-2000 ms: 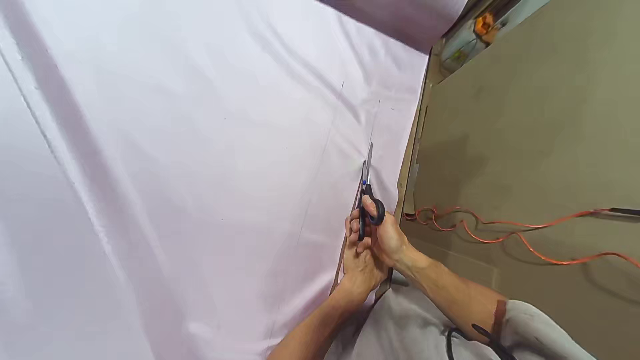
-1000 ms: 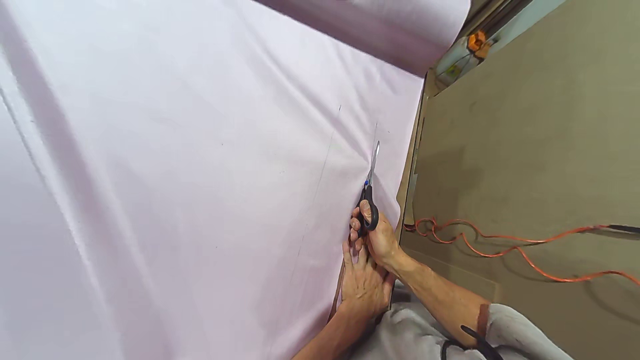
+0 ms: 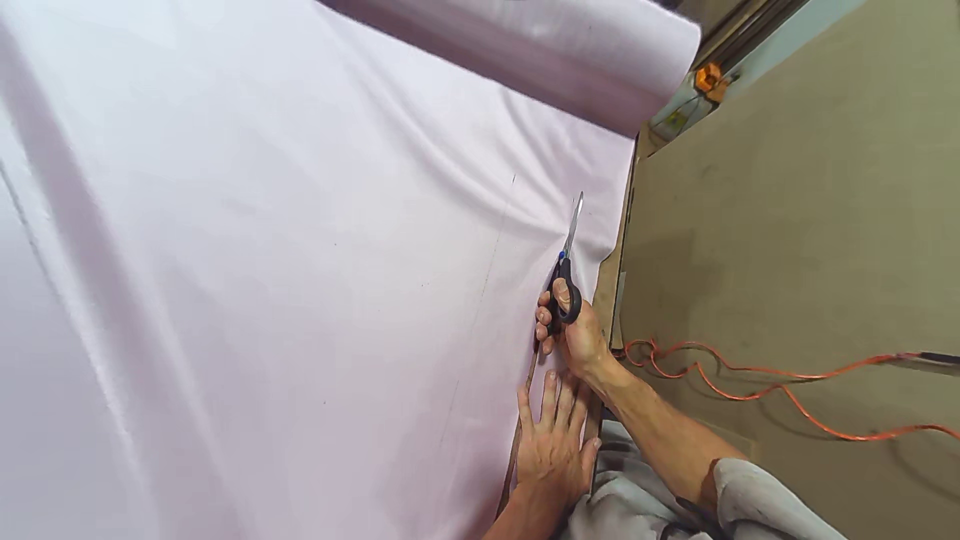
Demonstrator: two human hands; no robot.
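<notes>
Pale pink fabric (image 3: 300, 300) lies spread over a work table, with faint pencil-like lines and soft creases on it. My right hand (image 3: 574, 326) is closed on black-handled scissors (image 3: 572, 232), whose blades point up and away along the fabric near its right edge. The blades look nearly closed. A cut runs back from the scissors toward me, and a brown strip shows through it. Just below, my left hand (image 3: 553, 450) rests flat with fingers spread on the narrow strip of fabric to the right of the cut.
A thick roll of the same fabric (image 3: 585, 60) lies across the far end. The table's brown edge (image 3: 611, 277) shows at the right. Beyond it are a large tan board-like surface (image 3: 810, 225), a coiled orange hose or cord (image 3: 750, 371) and an orange object (image 3: 709, 77).
The blades have moved a little farther along the fabric. My left hand, close against the right wrist two seconds ago, now lies flat with fingers spread. The view has shifted, showing more of the roll.
</notes>
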